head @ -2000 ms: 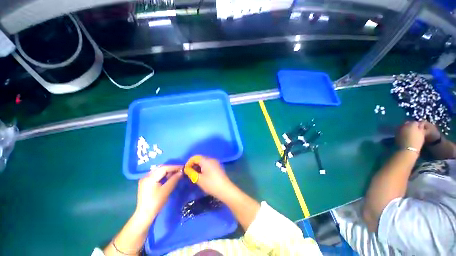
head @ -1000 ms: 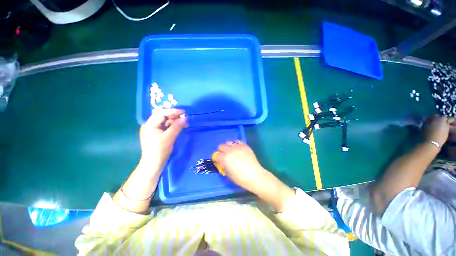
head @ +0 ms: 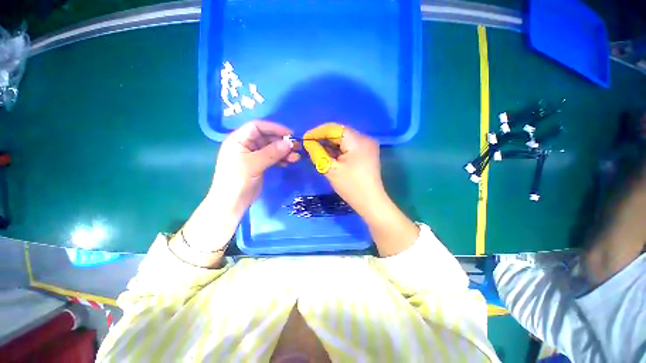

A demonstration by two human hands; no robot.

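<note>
My left hand pinches a small white connector housing between thumb and forefinger. My right hand, with yellow-orange finger cots, pinches a thin dark wire close to the housing. Whether the wire tip is inside the housing cannot be told. The small blue tray lies nearest my body, below my hands, with a bunch of dark terminal wires in it. The large blue tray lies beyond, with loose white housings at its left.
Harnesses with white ends lie right of and across the yellow line. Another blue tray is at upper right. A neighbouring person's blurred arm is at right. A clear plastic bag is at far left, with a metal rail behind.
My right hand has risen from the wires in the small tray to meet my left hand, now holding a wire at the housing. The view has tilted down and shifted left.
</note>
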